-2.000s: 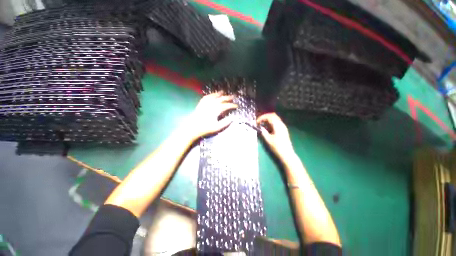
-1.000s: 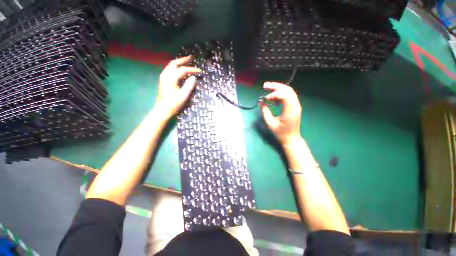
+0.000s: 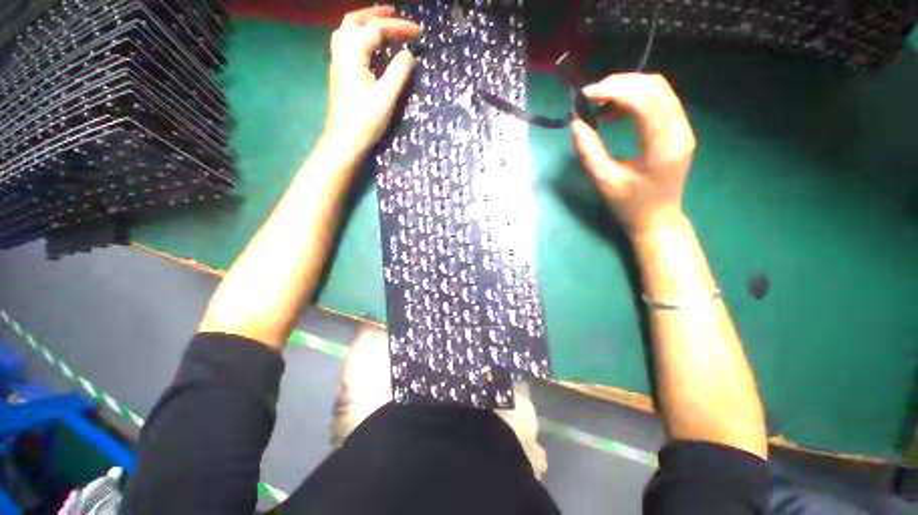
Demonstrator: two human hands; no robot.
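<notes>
The keyboard circuit board [image 3: 443, 231] lies lengthwise in front of me, its near end past the bench edge, with strong white glare on its right part. My left hand [image 3: 370, 86] rests on its left edge near the far end, fingers bent over the board. My right hand [image 3: 639, 146] is right of the board, thumb and fingertips closed on the dark test cable [image 3: 533, 118]. The cable's free end reaches over the board. Whether it touches the board is too blurred to tell.
The left board stack [image 3: 111, 111] stands at the upper left. The right board stack [image 3: 775, 22] is cut off by the top edge. A small dark spot [image 3: 758, 286] is on the green bench mat [image 3: 805, 342]. A blue frame [image 3: 60, 422] is at the lower left.
The view has shifted, so board and hands sit higher in the picture. Since the oldest frame, my right hand has moved away from the board to the right with the cable, and my left hand to the board's edge.
</notes>
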